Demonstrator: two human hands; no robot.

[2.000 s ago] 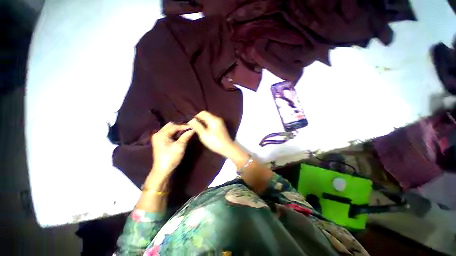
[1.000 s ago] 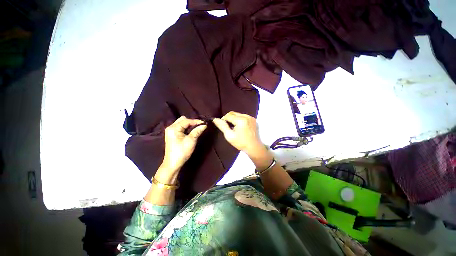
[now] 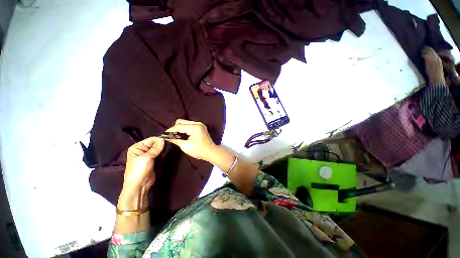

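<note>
A dark maroon garment (image 3: pixel 146 75) lies spread on the white table under my hands. My right hand (image 3: pixel 194 140) holds small dark thread snips (image 3: pixel 175 135), their tip pointing left at my left fingertips. My left hand (image 3: pixel 141 157) has thumb and fingers pinched together near the snips' tip, over the garment. What the left fingertips pinch is too small to tell; a thread or edge of cloth cannot be made out.
A heap of maroon garments (image 3: pixel 282 20) lies at the far side of the white table (image 3: pixel 353 75). A lit smartphone (image 3: pixel 269 105) with a dark strap (image 3: pixel 260 138) lies right of my hands. A green box (image 3: pixel 323 189) stands below the edge. Another person's hands (image 3: pixel 435 65) hold maroon cloth at right.
The snips now show in my right hand, at my left fingertips. My left hand has turned more upright. The view has shifted right, bringing another person's hands in.
</note>
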